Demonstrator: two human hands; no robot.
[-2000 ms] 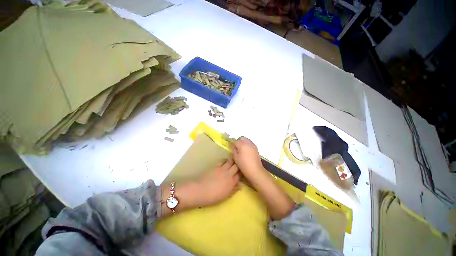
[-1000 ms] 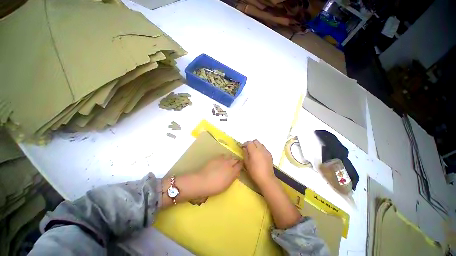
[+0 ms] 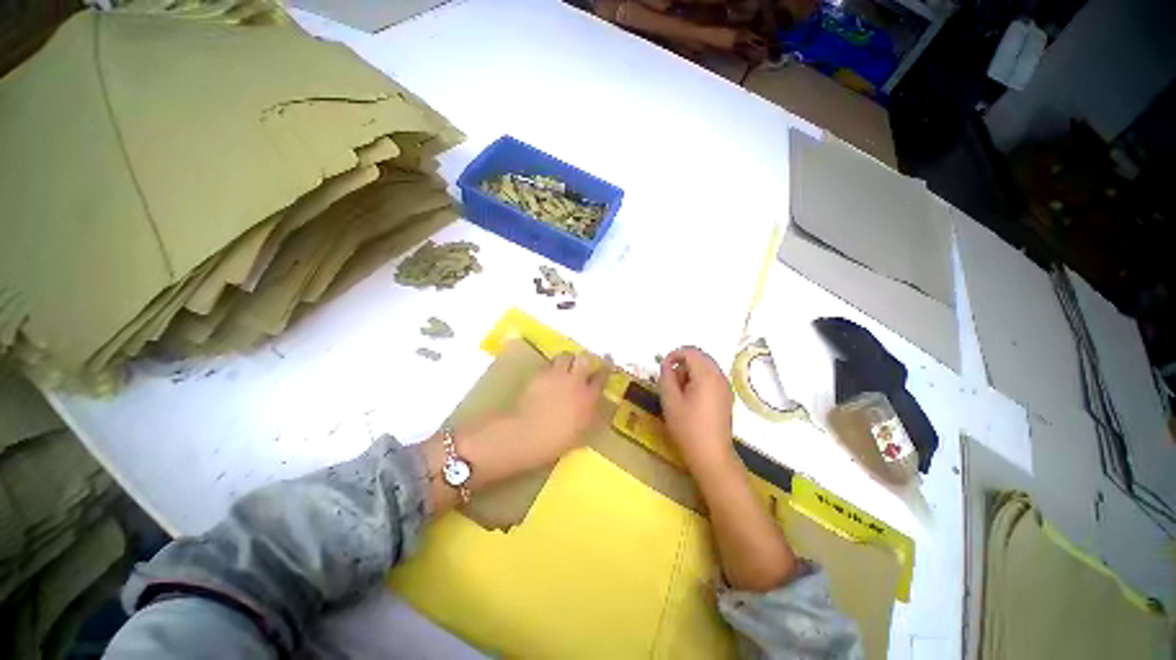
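A khaki bag panel with a bright yellow lining (image 3: 580,554) lies in front of me. Along its far edge is the long yellow template (image 3: 838,512) with a black strip. My left hand (image 3: 564,410) rests on the panel's top edge by the template; its fingertips are bent down, and whether they pinch anything cannot be seen. My right hand (image 3: 693,402) is over the black strip, thumb and fingertips together; any small piece between them is too small to tell. Small pale pieces lie beyond the template between my hands.
A blue box of small tabs (image 3: 540,203) stands beyond. Loose tab heaps (image 3: 439,264) lie nearer. Stacked panels (image 3: 219,155) fill the left. A tape ring (image 3: 769,383), dark cloth (image 3: 862,361), plastic tub (image 3: 880,436) and grey boards (image 3: 871,219) are at right. Another person's hand (image 3: 745,47) shows at the far side.
My hands have moved apart along the template, left hand to the left and right hand to the right. More of the black strip and the khaki fold now shows between them.
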